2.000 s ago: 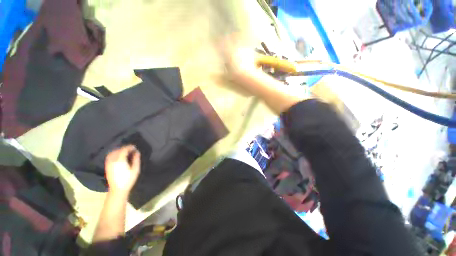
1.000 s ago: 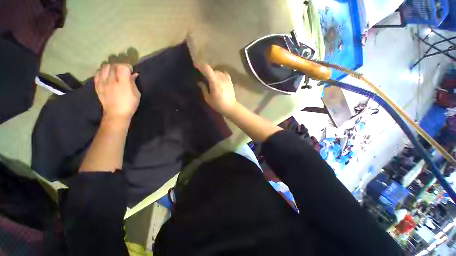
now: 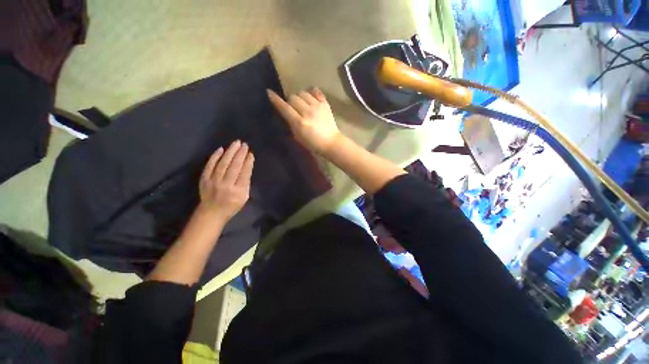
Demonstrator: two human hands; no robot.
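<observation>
A black garment panel (image 3: 164, 149) lies spread on the pale green table cover (image 3: 213, 35). A narrow maroon strip (image 3: 311, 170) shows along its right edge. My left hand (image 3: 228, 181) lies flat on the middle of the panel, palm down. My right hand (image 3: 307, 121) is at the panel's right edge, index finger stretched onto the cloth and the other fingers curled; it holds nothing that I can see. The steam iron (image 3: 398, 82), with an orange-yellow handle and pale-rimmed plate, rests on the cover to the right of the panel, untouched.
Maroon and black garment pieces (image 3: 28, 92) lie at the upper left, a black and white strip (image 3: 71, 124) beside the panel. A dark heap (image 3: 43, 298) is at the lower left. Blue and tan hoses (image 3: 555, 142) run right from the iron. Scraps (image 3: 491, 206) litter the floor.
The panel's raised upper edge now lies flat. My left hand has moved from that edge down and right to the panel's middle. My right hand stays near the right edge.
</observation>
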